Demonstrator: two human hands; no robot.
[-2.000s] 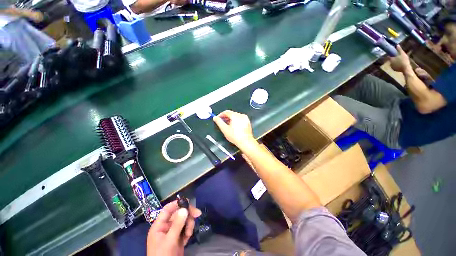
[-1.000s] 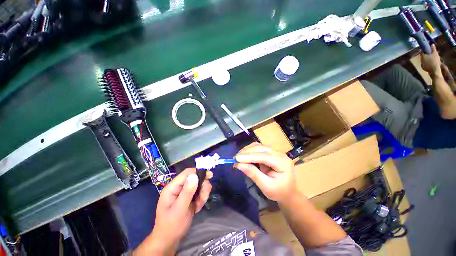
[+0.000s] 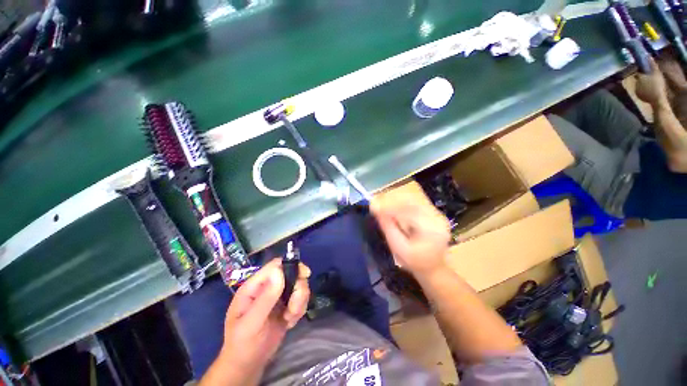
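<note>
My left hand (image 3: 264, 301) grips a short black cord end (image 3: 290, 273), upright, with a small pale tip at its top. My right hand (image 3: 413, 230) is blurred at the bench edge, its fingertips near the lower end of a slim white tool (image 3: 349, 178). Whether it holds anything is unclear. A blurred whitish thing (image 3: 329, 191) shows over the hammer's black grip. The open hot-air brush (image 3: 175, 139) lies on the bench, its handle wiring (image 3: 218, 235) exposed. The loose handle shell half (image 3: 157, 226) lies left of it, a green board inside.
A hammer (image 3: 277, 113), tape ring (image 3: 279, 172), white disc (image 3: 329, 112) and white tub (image 3: 433, 97) are on the bench. Crumpled white material (image 3: 512, 34) lies farther right. Cartons (image 3: 527, 249) with black cords stand below the edge. Another person's arm (image 3: 663, 105) is at far right.
My right hand first left the white disc with a blue stick and worked at white stuff over my left hand. It has since moved up and away, towards the bench edge. The white stuff has left the cord end.
</note>
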